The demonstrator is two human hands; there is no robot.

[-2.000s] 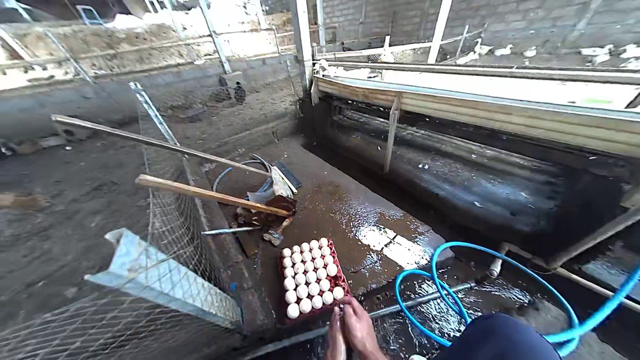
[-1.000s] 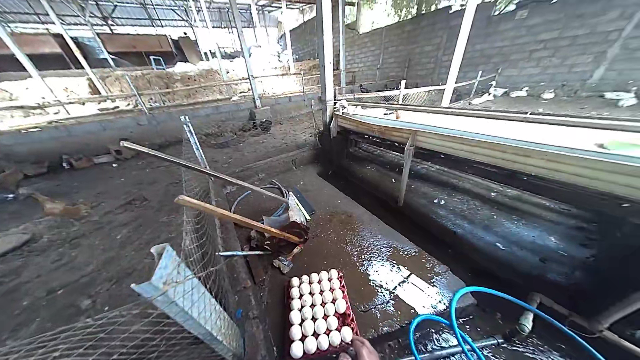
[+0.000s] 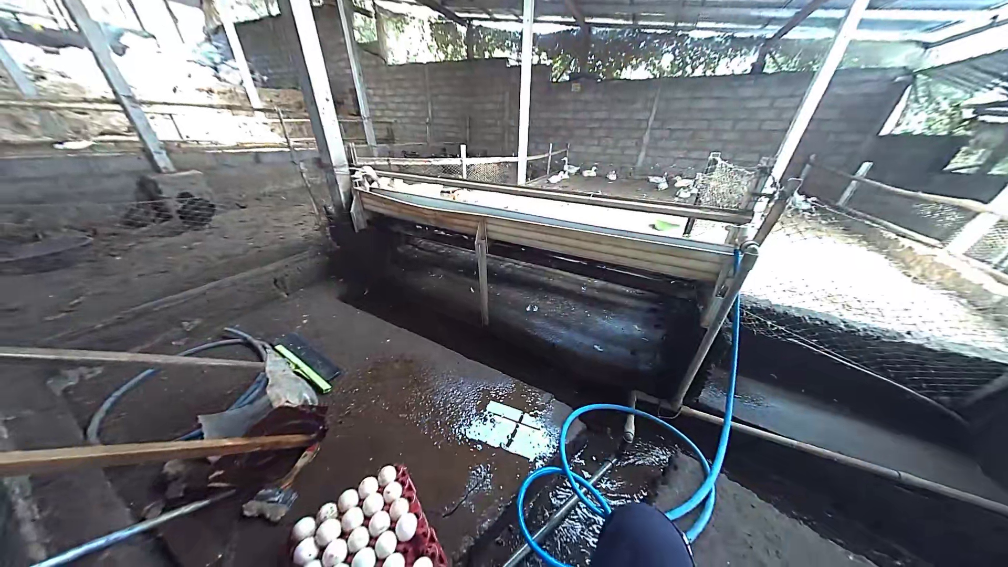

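Observation:
Rows of pale eggs (image 3: 358,538) sit in a red egg tray (image 3: 421,516) at the bottom edge of the head view, on the wet floor. The tray's lower part is cut off by the frame, and some of its cups at the right hold no egg. Neither of my hands shows. My knee in dark cloth (image 3: 642,537) is at the bottom, right of the tray, beside a coiled blue hose (image 3: 728,425) that runs up to a wooden post.
Wooden handles (image 3: 142,453) and a green-edged squeegee (image 3: 307,366) lie left of the tray. A metal pipe (image 3: 559,516) crosses the wet floor. Behind are a dark channel, a long trough (image 3: 551,236), wire netting (image 3: 858,354) and several ducks (image 3: 661,183) by a block wall.
The view has swung up and to the right. My hands, together at the tray's lower right corner two seconds ago and partly seen there one second ago, are out of view.

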